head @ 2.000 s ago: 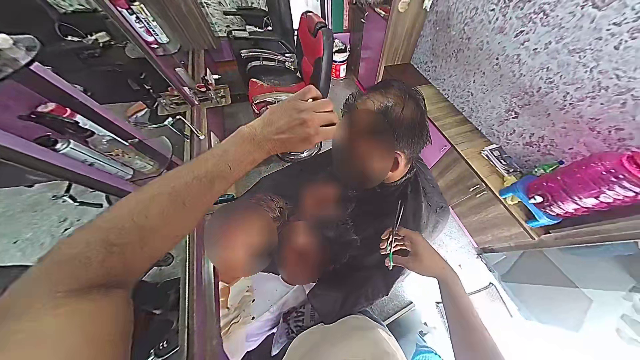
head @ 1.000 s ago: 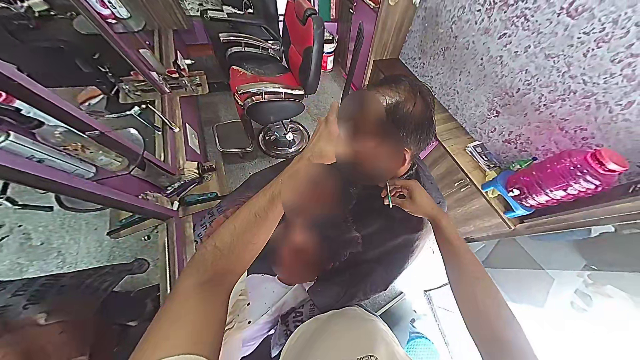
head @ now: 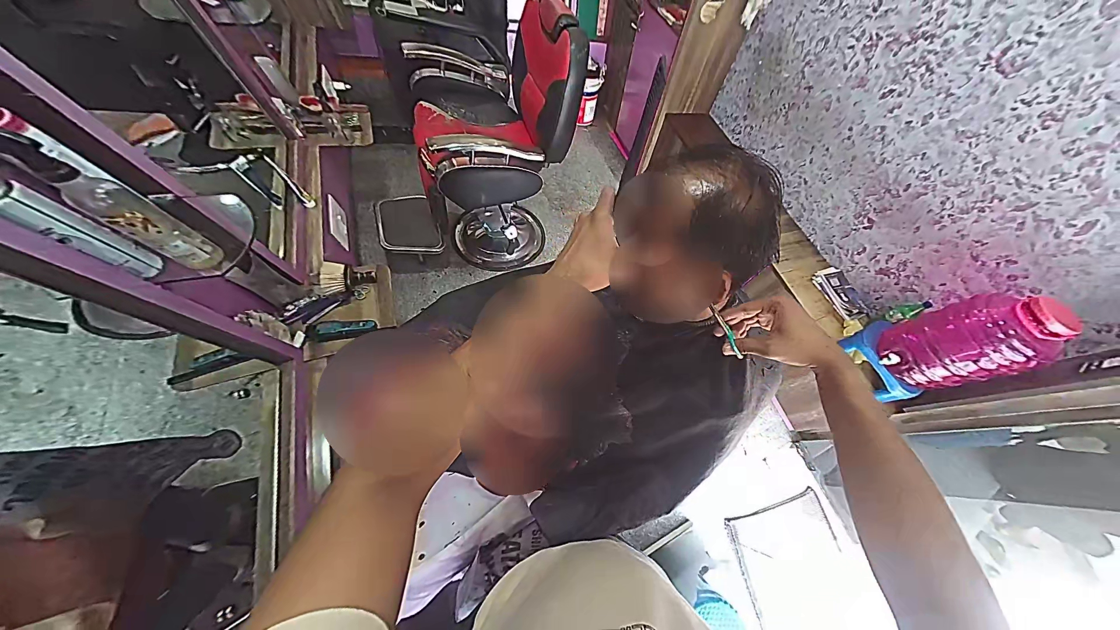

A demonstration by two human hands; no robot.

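Note:
A seated person with dark wet hair (head: 739, 201) wears a black cape (head: 674, 402); the face is blurred. My left hand (head: 588, 245) is beside the blurred face, its fingers partly hidden. A dark narrow strip, seemingly a black comb (head: 646, 118), rises just above its fingertips. My right hand (head: 770, 331) holds scissors with a green handle (head: 730, 337), their tip by the neck just below the ear. Blurred patches cover the area between my left forearm and the cape.
A red and black barber chair (head: 538, 96) stands behind. At left are a mirror frame (head: 219, 328) and a ledge with a shaving brush (head: 346, 278). On the right, a pink plastic jug (head: 971, 341) lies in a blue holder (head: 866, 359) by the patterned wall.
Since two seconds ago, my left hand has come down from above the forehead to beside the face. The scissors have gone from over the cape to the neck below the ear.

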